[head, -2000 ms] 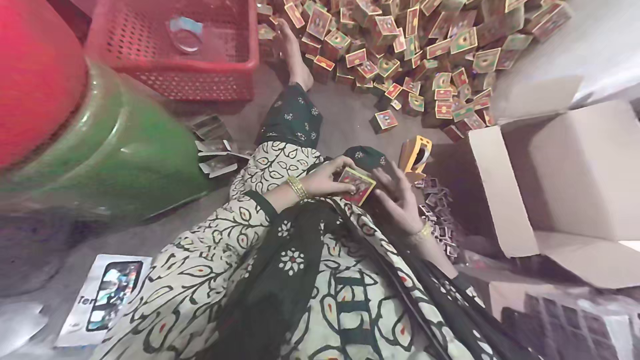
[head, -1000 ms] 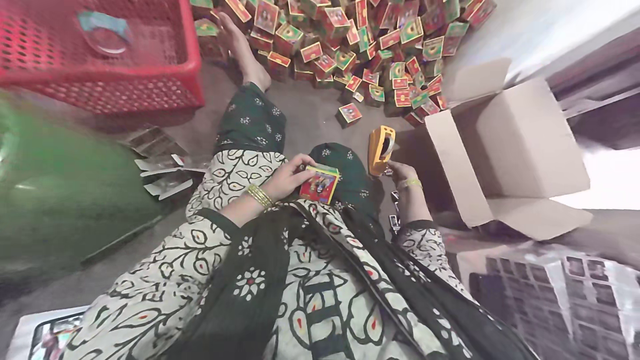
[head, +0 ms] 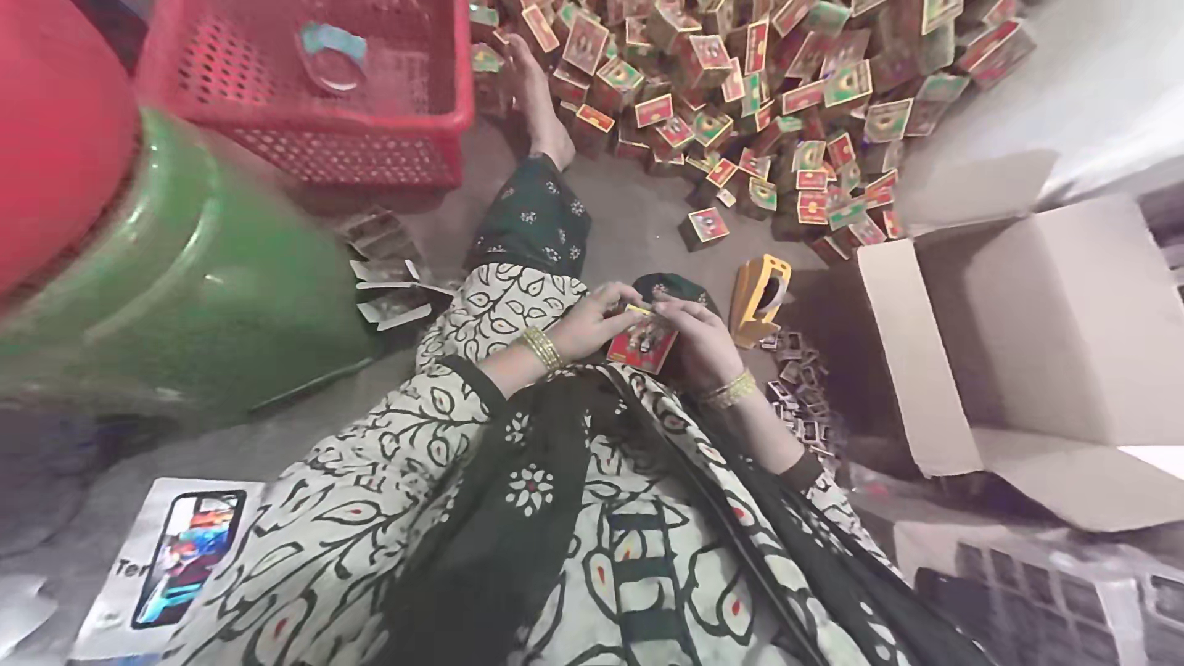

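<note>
A small red printed box point(head: 642, 342) with a yellow edge lies over my lap between both hands. My left hand point(head: 592, 324) grips its upper left part with thumb and fingers. My right hand point(head: 698, 338) touches its top right corner, fingertips meeting those of the left. Just right of my right hand stands a yellow tape dispenser point(head: 746, 301). Behind it, nearer my right forearm, several small pieces point(head: 800, 393) are heaped on the floor. A single similar box point(head: 708, 225) sits in front of my knee.
A large pile of small red and green boxes point(head: 712, 125) spreads ahead. At the left are a red plastic basket point(head: 370, 120) and a green drum point(head: 231, 296), with flat card pieces point(head: 393, 296) beside it. An open cardboard carton point(head: 925, 361) stands at the right; a phone-printed box point(head: 116, 564) lies lower left.
My right hand has moved from beside the tape dispenser back to the red box. My left hand has kept hold of the box.
</note>
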